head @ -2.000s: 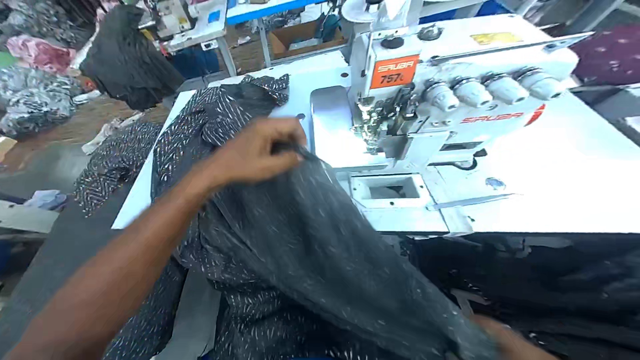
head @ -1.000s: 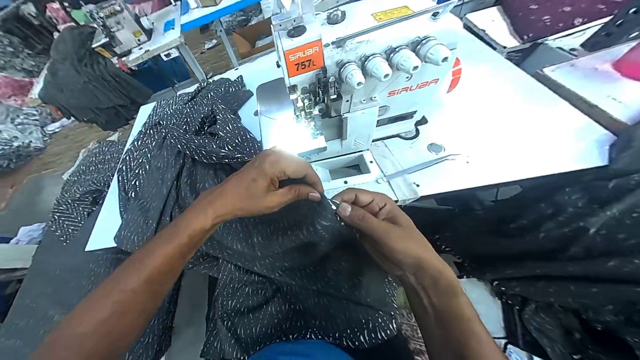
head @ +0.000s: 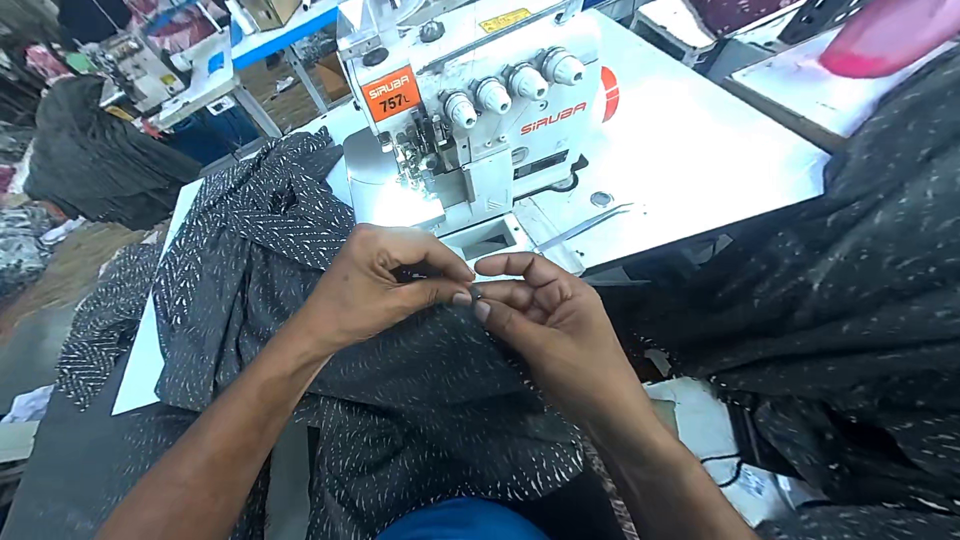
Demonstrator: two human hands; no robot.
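Note:
Dark grey fabric with white flecks (head: 420,375) hangs over the table's front edge and across the lap. My left hand (head: 390,289) pinches a small piece of the fabric's edge between thumb and forefinger. Close against it, my right hand (head: 540,315) pinches the same spot, its fingertips nearly meeting those of the left. Just behind both hands stands a white Siruba overlock sewing machine (head: 487,112), its lamp lit over the needle area. Metal tweezers (head: 585,227) lie on the table to the right of the machine's front opening.
The white sewing table (head: 690,165) extends to the right. More flecked dark fabric (head: 847,300) hangs at the right. A second sewing machine (head: 142,71) and a heap of dark cloth (head: 97,157) are at the back left. A pink object (head: 892,37) is at the upper right.
My right hand has come from the lower right edge to meet my left hand. The stretched fabric has dropped lower, and both hands now hold its edge. The view has shifted somewhat.

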